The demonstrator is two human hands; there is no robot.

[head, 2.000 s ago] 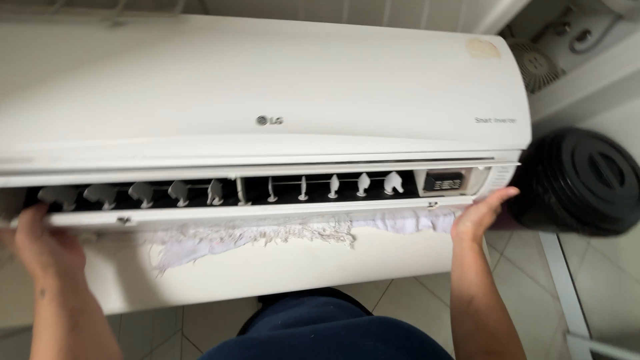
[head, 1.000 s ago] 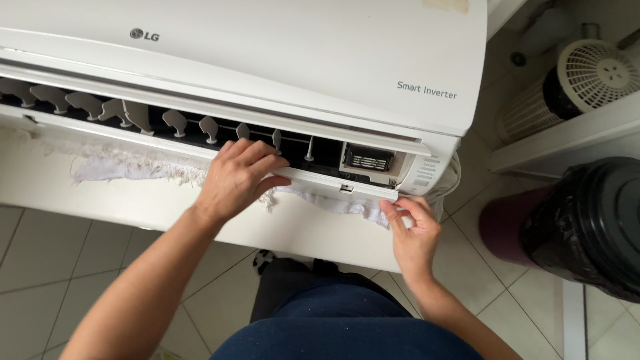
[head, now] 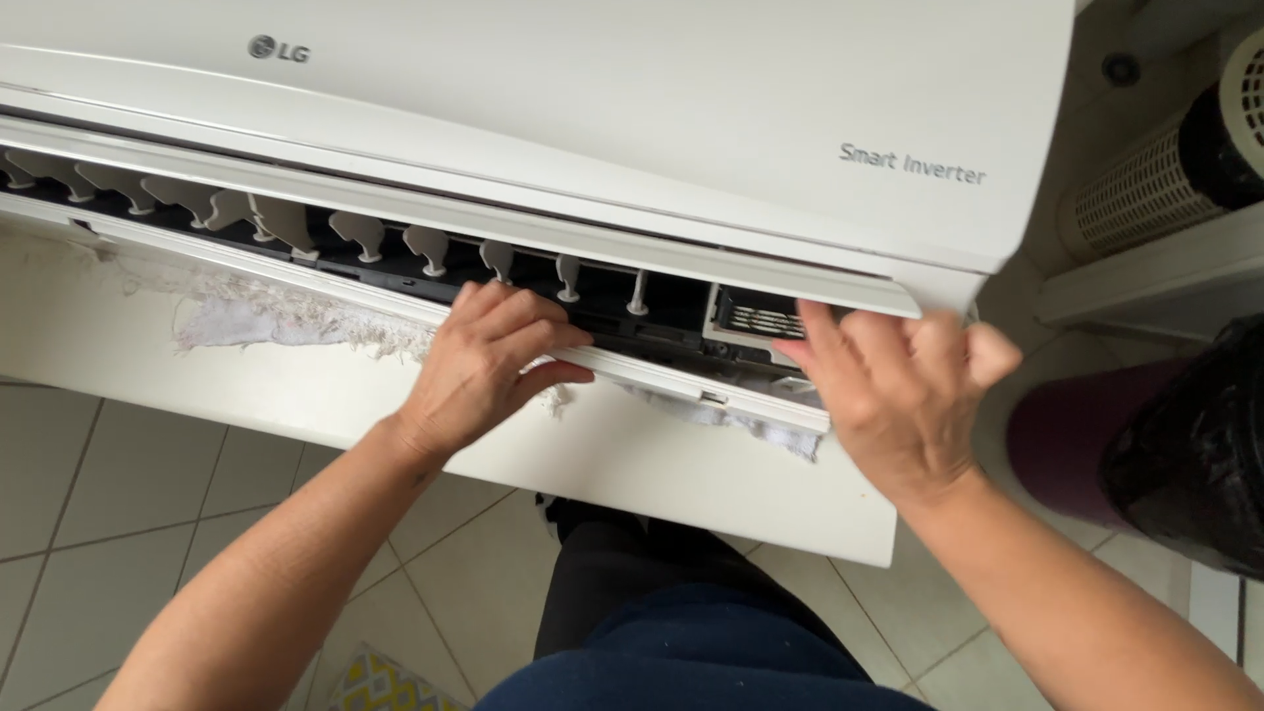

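Note:
A white LG split air conditioner indoor unit [head: 592, 128] lies across a white surface [head: 691, 504], its outlet facing me. Grey louver vanes [head: 428, 249] stand in the dark outlet slot. My left hand [head: 494, 360] grips the white lower edge strip [head: 681, 387] near the middle, with fingertips inside the slot and the thumb below. My right hand [head: 889, 395] is at the right end of the front cover, thumb and a fingertip by the small grilled part [head: 760, 314]; whether it grips the cover cannot be told. A frayed white cloth [head: 267, 321] lies under the unit.
At the right stand a cream slatted plastic basket [head: 1136, 188] by a white ledge [head: 1155, 267], and a purple bin [head: 1066, 434] with a black bag [head: 1200, 454]. Tiled floor [head: 128, 474] and a patterned yellow and grey mat [head: 390, 683] lie below.
My left hand has moved from the left end of the slot to its middle. My right hand has risen from the lower corner to the cover's end; the lower strip's right end now stands apart. The view has shifted.

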